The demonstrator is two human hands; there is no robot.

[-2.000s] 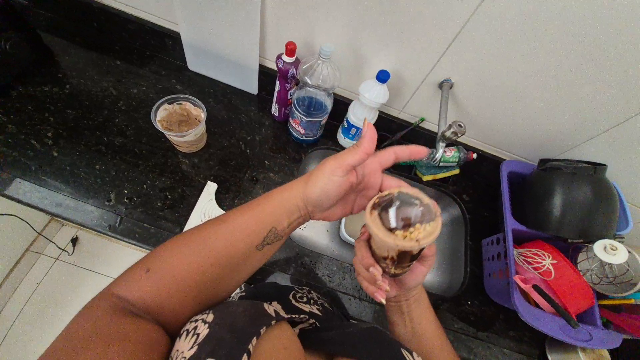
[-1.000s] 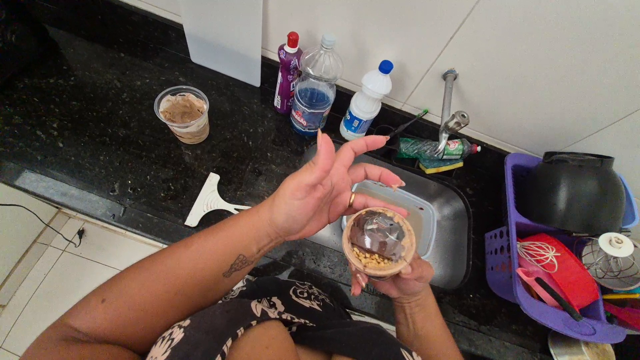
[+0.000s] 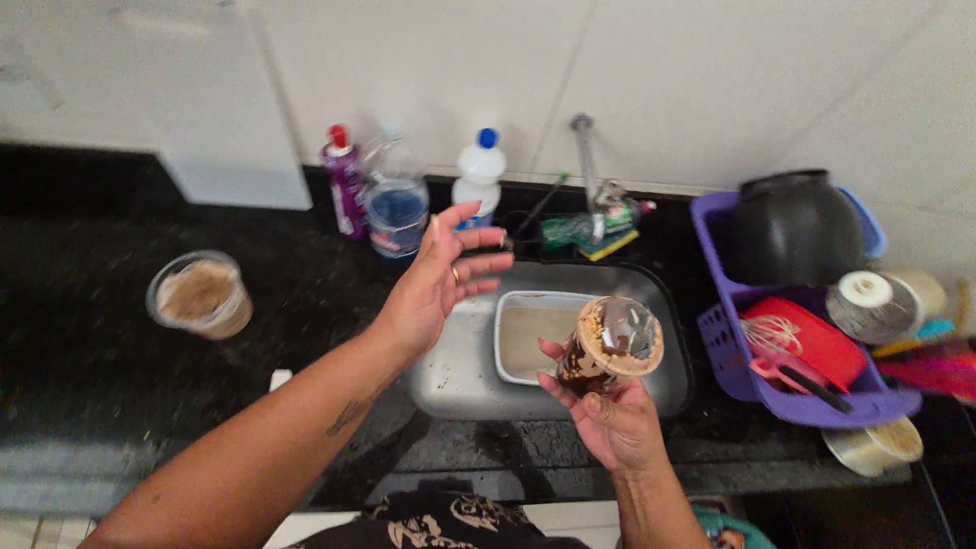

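Observation:
My right hand holds a clear plastic cup of layered chocolate dessert, tilted above the sink. Chopped nuts and a brown cream ring its top, around a shiny clear or dark piece that I cannot make out. My left hand is raised over the sink's left part, fingers spread, a ring on one finger, holding nothing. Under the cup, a white rectangular tub with cloudy liquid sits in the steel sink. A clear plastic tub with brown, creamy contents stands on the black counter at left.
Along the wall stand a purple bottle, a bottle of blue liquid and a white bottle. A green bottle and sponge lie by the faucet. At right, a purple rack holds a black pot and utensils.
My left hand has moved away from the cup to the left. The cup, with its top turned more toward the view a second ago, now shows its side too. The view has shifted.

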